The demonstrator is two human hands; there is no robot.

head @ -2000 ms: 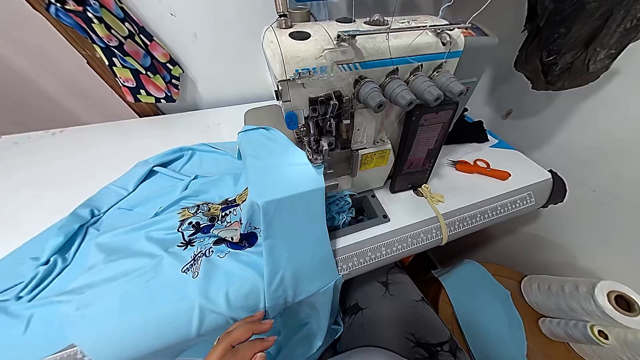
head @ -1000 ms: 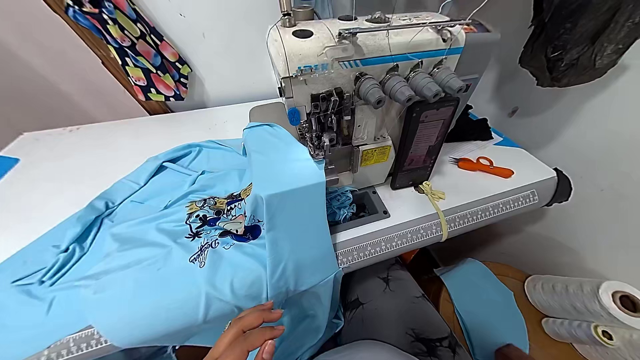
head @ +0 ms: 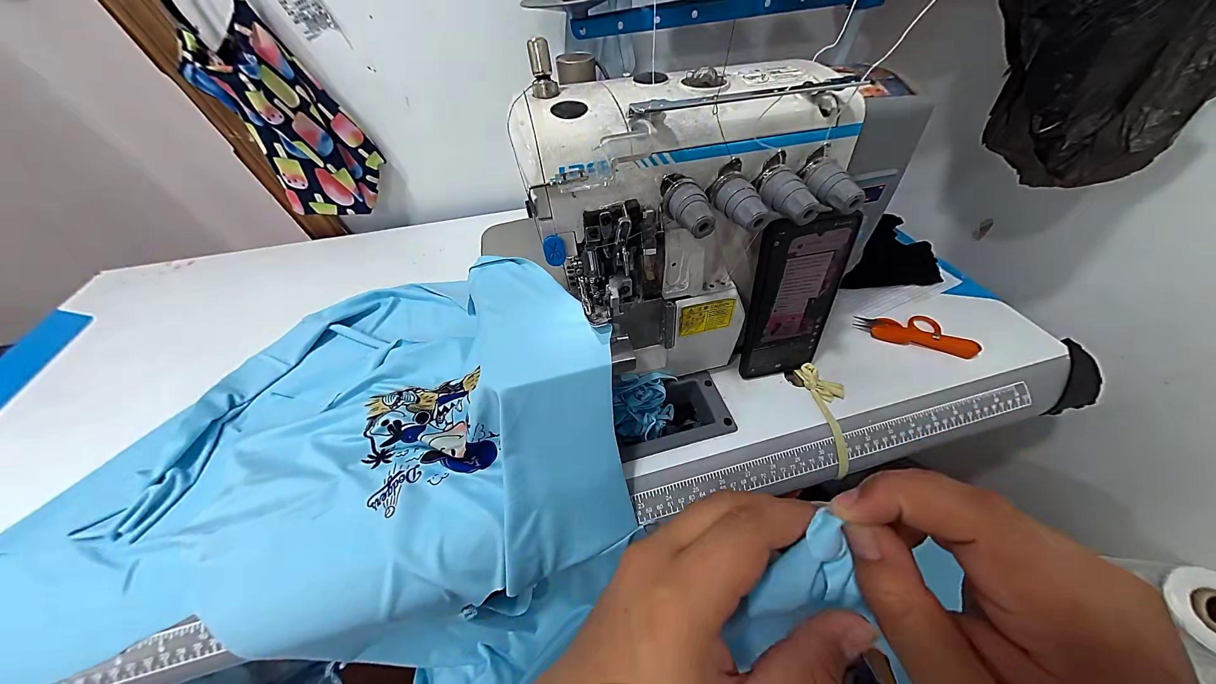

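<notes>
Light blue fabric [head: 798, 579] is pinched between my left hand [head: 693, 589] and my right hand [head: 988, 570], which meet in front of the table's front edge. How this piece relates to the large light blue garment [head: 285, 475] cannot be told. That garment lies on the left of the table with its printed cartoon figures [head: 432, 427] facing up. One end of its folded band [head: 551, 408] reaches the needle area of the white overlock sewing machine [head: 608, 133].
A phone [head: 798, 294] leans on the machine. Orange thread snips [head: 921, 337] lie on the white table [head: 228, 256], right of it. A ruler tape [head: 931, 413] runs along the front edge. A thread cone [head: 1192, 603] stands at lower right; a black plastic bag [head: 1092, 95] hangs above.
My left hand has left the lower part of the garment and moved right. My right hand has come up from the lower right, where the blue piece lay, and both hands now pinch blue fabric.
</notes>
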